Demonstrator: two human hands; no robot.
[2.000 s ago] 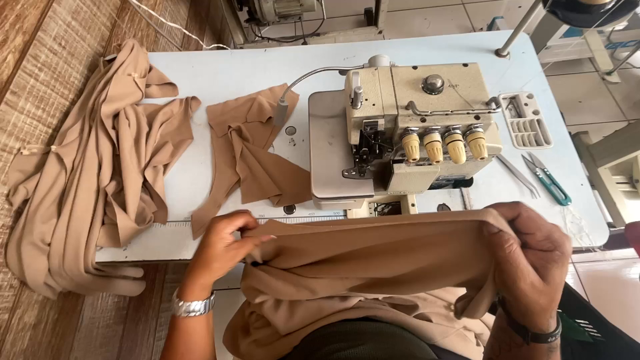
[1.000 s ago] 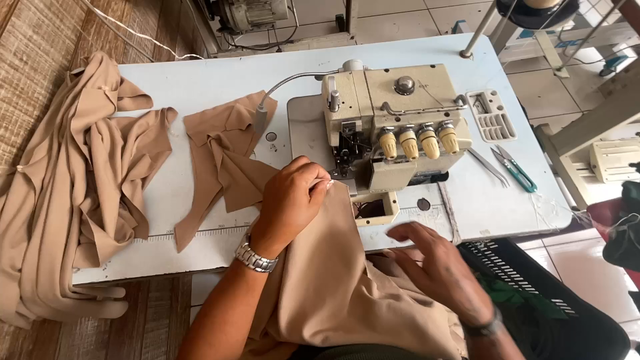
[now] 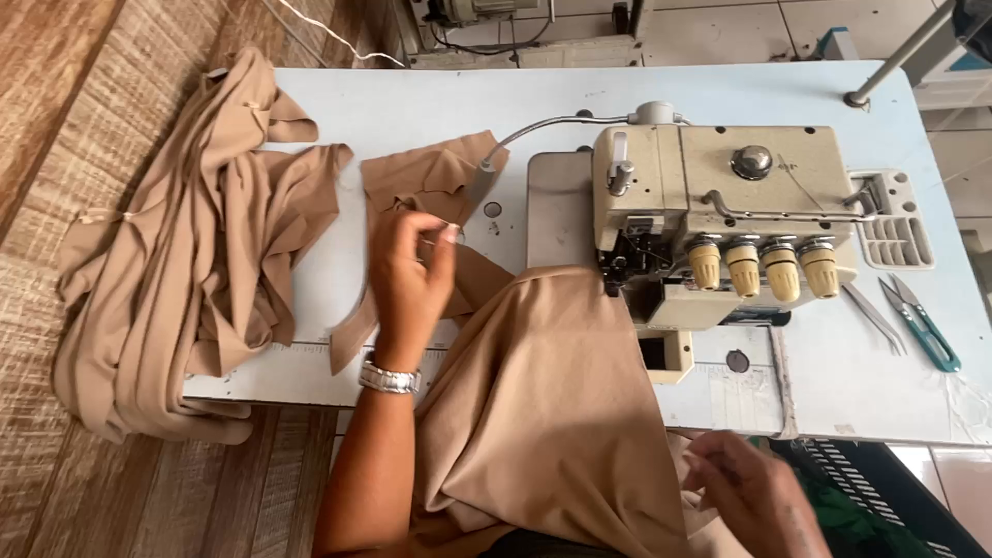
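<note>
A serger sewing machine stands on the white table, its needle area over the top edge of a large tan fabric that drapes down to my lap. My left hand, with a metal watch at the wrist, is raised over a smaller set of tan fabric pieces; thumb and index finger are pinched near the cloth, and whether they grip anything is unclear. My right hand is beside the right edge of the draped fabric, fingers curled and slightly blurred; its contact with the cloth cannot be told.
A heap of tan fabric hangs over the table's left end. Thread snips, tweezers and a small compartment tray lie right of the machine. A flexible lamp neck arches left from the machine. A dark basket is at lower right.
My hands held up the fabric two seconds ago; its top edge now lies at the machine. My left hand has moved left from the machine to the smaller pieces. My right hand has moved lower.
</note>
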